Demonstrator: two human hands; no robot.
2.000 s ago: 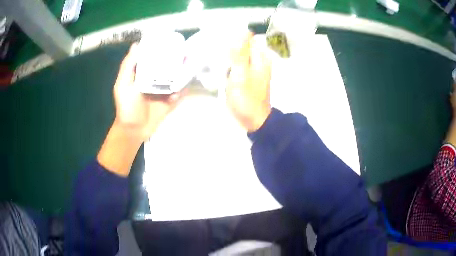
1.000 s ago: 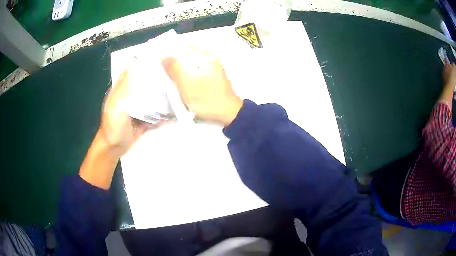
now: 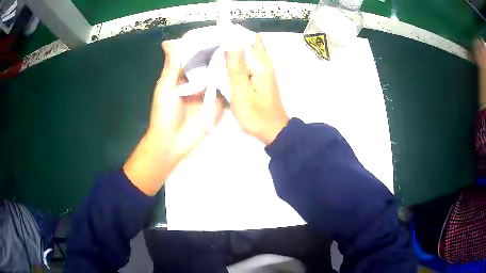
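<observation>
My left hand is around the left side of a white unit, which is held above the white work sheet. A grey shaded face of the unit shows between my hands; glare hides its details. My right hand is closed on a crumpled white cloth, pressed against the unit's right side. Where cloth and unit meet is washed out. A strip of the cloth hangs between my hands. A clear bottle stands at the sheet's far right corner, with a yellow and black warning label.
A pale worn rail curves along the far side of the dark green bench, with a green conveyor belt beyond. A grey post stands at the upper left. A person's checked sleeve is at the right edge.
The view has shifted, so the sheet and bottle sit further right. The unit is turned, and a grey face shows. My left hand's fingers have opened somewhat and the cloth hangs looser.
</observation>
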